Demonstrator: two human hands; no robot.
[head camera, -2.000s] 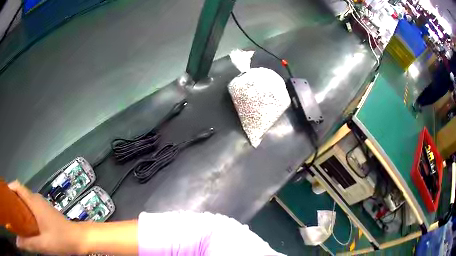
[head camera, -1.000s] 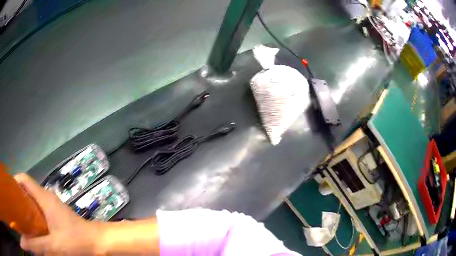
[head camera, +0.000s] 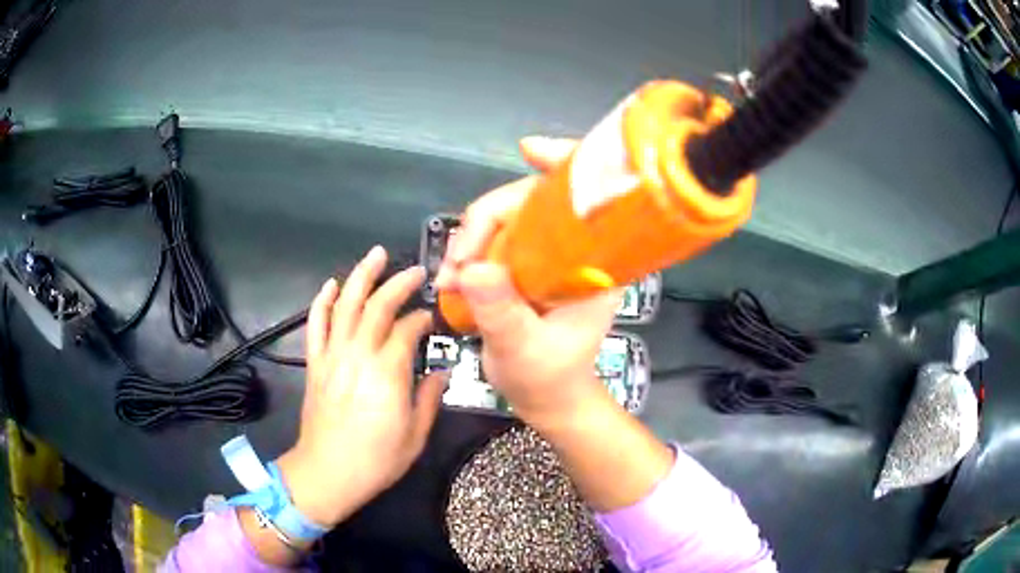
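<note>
My right hand (head camera: 548, 347) grips the large orange electric screwdriver (head camera: 593, 229), tilted over two grey-black adapter cases with circuit boards. The near case (head camera: 640, 375) lies in front of the far case (head camera: 436, 241); hand and tool hide the middles of both. The screwdriver's bit end points down at their left part; the bit tip is hidden. My left hand (head camera: 364, 392) is spread, with thumb and fingertips at the left end of the near case. Whether the fingertips press on it is unclear. The round dish of screws (head camera: 520, 509) lies nearest me, partly behind my right forearm.
Black power cords (head camera: 185, 397) lie coiled at left, beside another open case (head camera: 50, 297). Coiled output leads (head camera: 766, 330) lie at right. A clear bag of screws (head camera: 931, 431) lies near the green post (head camera: 962, 274). A yellow crate edge (head camera: 34, 504) shows bottom left.
The view has swung left, bringing the cases to the middle and the screw dish into view. My left hand now shows. My right hand still holds the screwdriver, now over the cases.
</note>
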